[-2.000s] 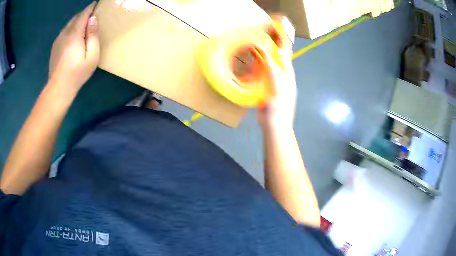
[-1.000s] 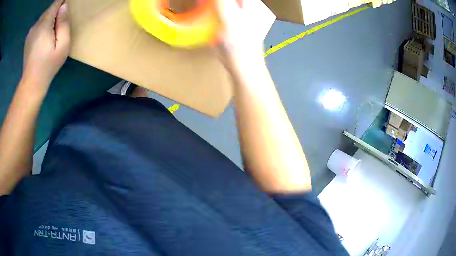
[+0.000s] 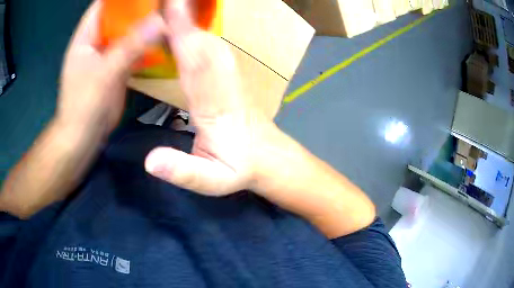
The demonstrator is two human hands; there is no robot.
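The brown carton (image 3: 256,42) lies in front of me at the top, with a dark seam line across it. The packing tape roll (image 3: 127,19), orange-red and yellow, is blurred and partly hidden over the carton's near left part. My left hand (image 3: 93,84) is on the roll's left side, blurred, its fingers at the orange part. My right hand (image 3: 217,107) is in front of the roll and carton, its thumb spread out towards my body. Its fingers overlap the roll; whether they grip it is hidden.
A green bench top (image 3: 34,67) is on the left. Another carton (image 3: 329,17) stands at the top. A yellow line (image 3: 344,64) runs over the grey floor (image 3: 349,129). A white bin (image 3: 408,202) and an opening with small boxes beyond are at the right.
My right hand and the tape roll have moved left across the carton, to my left hand. My left hand has left the carton's left edge and is now at the roll.
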